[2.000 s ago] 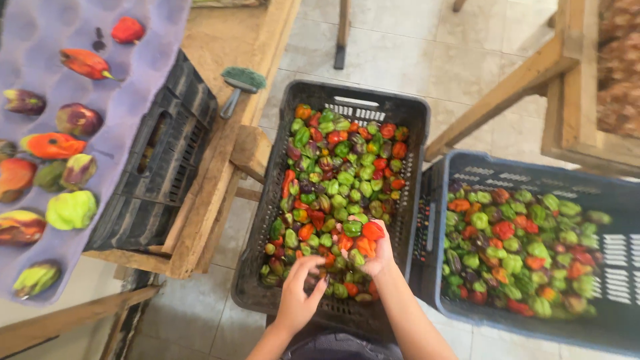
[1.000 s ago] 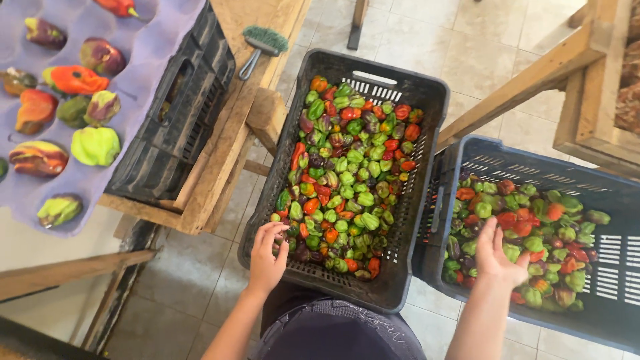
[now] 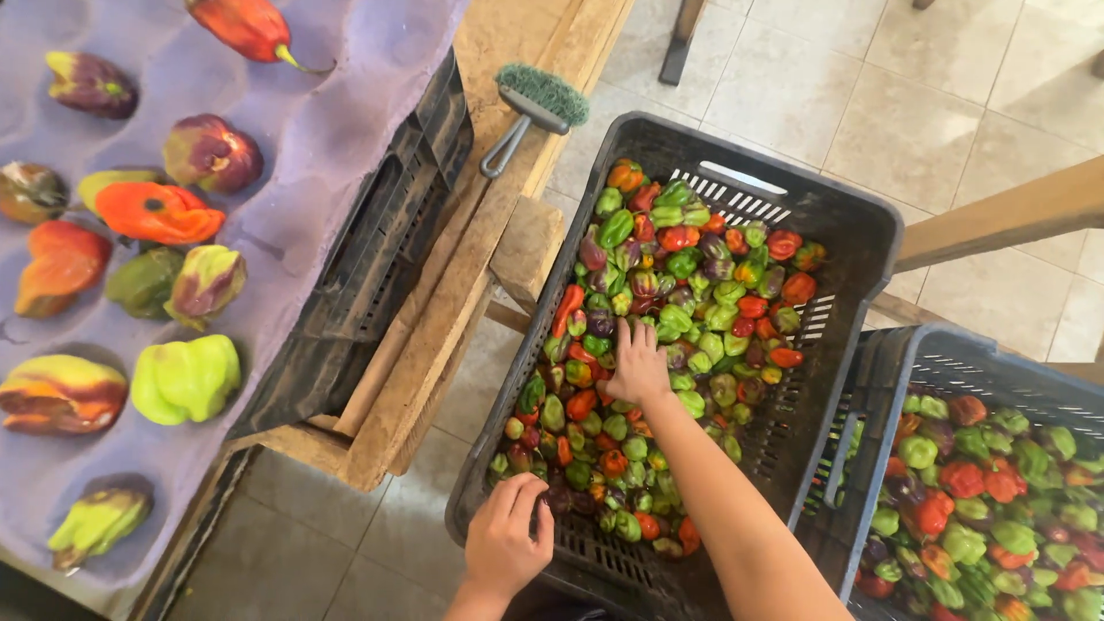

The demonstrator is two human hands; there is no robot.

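Observation:
Green, red, orange and purple habanero-type peppers (image 3: pixel 681 323) fill the bottom of a black plastic crate (image 3: pixel 862 250) in the middle. My right hand (image 3: pixel 639 362) reaches over the left middle of the heap, its fingertips among the peppers; whether it grips one is not clear. My left hand (image 3: pixel 509 533) is at the crate's lower left edge with fingers curled, and something dark, perhaps a purple pepper, shows at its fingertips. A second, blue-grey crate (image 3: pixel 910 405) at the right holds more peppers (image 3: pixel 966 517).
At the left, a purple moulded tray (image 3: pixel 293 129) with several peppers lies above a black crate (image 3: pixel 379 259) on a wooden table (image 3: pixel 448 319). A green-bristled brush (image 3: pixel 539 99) rests on the table's edge. A wooden leg (image 3: pixel 1000 211) slants at the right above the tiled floor (image 3: pixel 819 95).
My right hand has moved from over the right crate back to the middle crate's peppers. Two seconds ago it held red-orange peppers, which it no longer held one second ago.

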